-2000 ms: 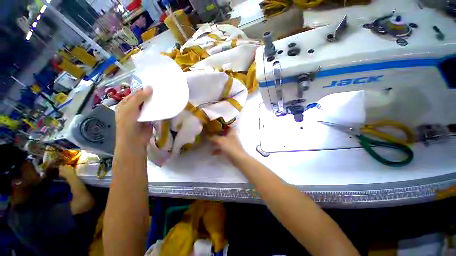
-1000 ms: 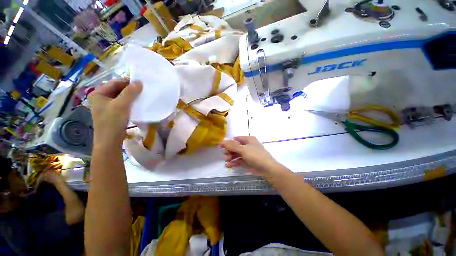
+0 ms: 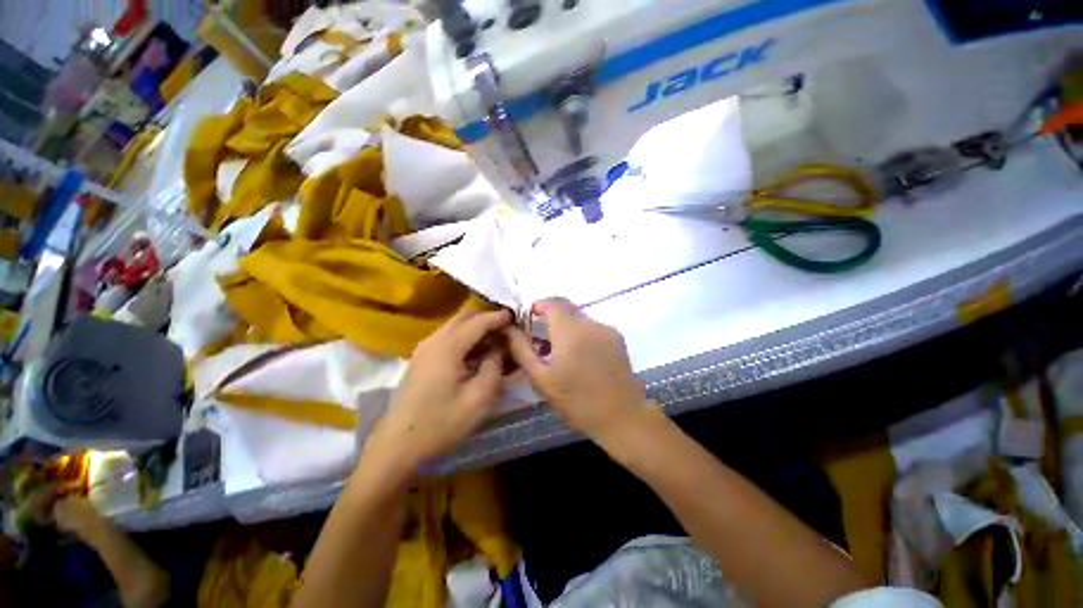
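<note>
A garment piece of mustard (image 3: 344,291) and white (image 3: 439,178) cloth lies heaped left of the needle. My left hand (image 3: 451,386) and my right hand (image 3: 582,374) meet at its right edge, near the table's front, fingertips pinching the cloth. The exact fold between the fingers is hidden. The white JACK sewing machine (image 3: 701,71) stands behind, its presser foot (image 3: 582,202) at the bright light, beyond my hands. Scissors (image 3: 819,220) with yellow and green handles lie right of the needle, blades towards it.
A white cloth or paper piece (image 3: 701,149) stands against the machine behind the scissors. A grey vented box (image 3: 101,386) is at the left. A ruled tape (image 3: 760,333) runs along the front edge. Yellow and white bundles (image 3: 950,475) hang below right. Another person's arm (image 3: 113,552) shows lower left.
My left hand has let go of the white rounded piece and come right and down to my right hand. The mustard cloth is spread out more. The view has tilted and shifted.
</note>
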